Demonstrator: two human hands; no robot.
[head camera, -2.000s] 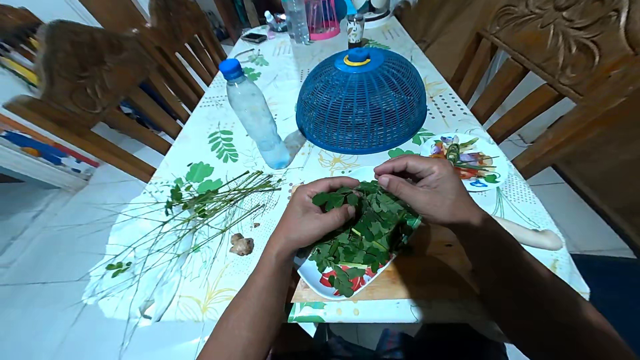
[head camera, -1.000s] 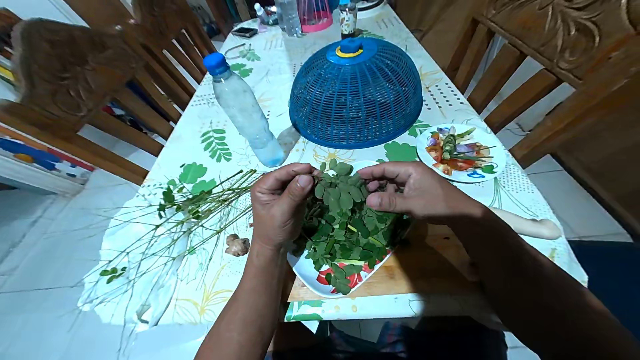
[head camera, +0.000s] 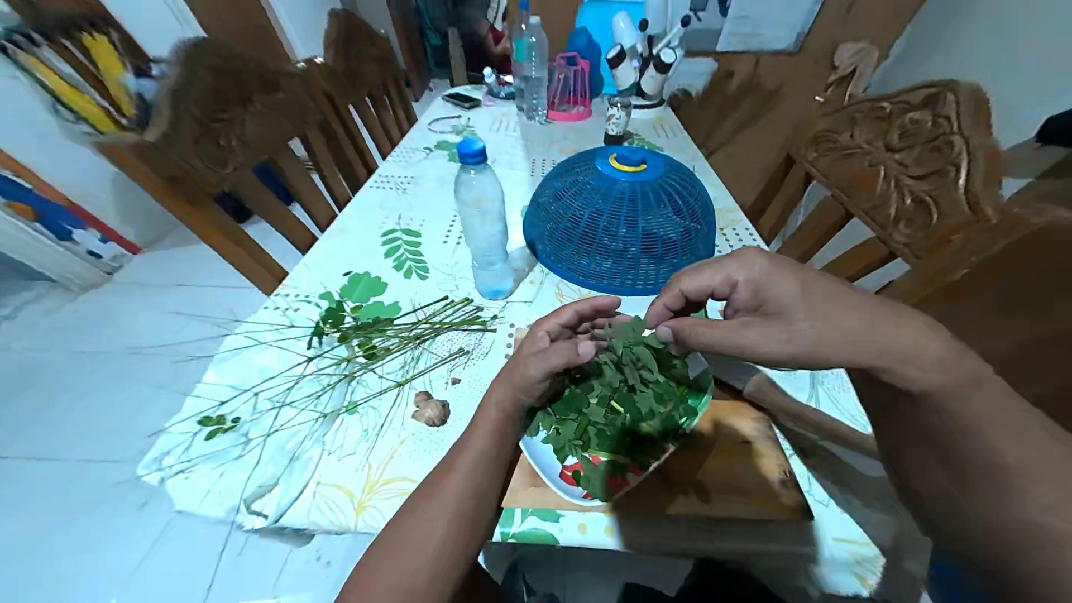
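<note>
A patterned plate heaped with green leaves lies on a wooden cutting board. My left hand cups the left rear side of the heap, its fingers apart. Above the heap's rear edge, my right hand pinches a leafy bit between thumb and fingertips. To the left are bare green stems, a few with leaves, and a piece of ginger root. A wooden handle shows partly beneath my right forearm.
A blue plastic mesh food cover stands behind my hands, beside an upright plastic bottle. More bottles, a pink holder, a phone and a jar are at the far end. Carved wooden chairs flank the table.
The view has tilted up toward the table's far end. My right hand has risen off the leaves' right side and now covers the plate of cut vegetables seen earlier.
</note>
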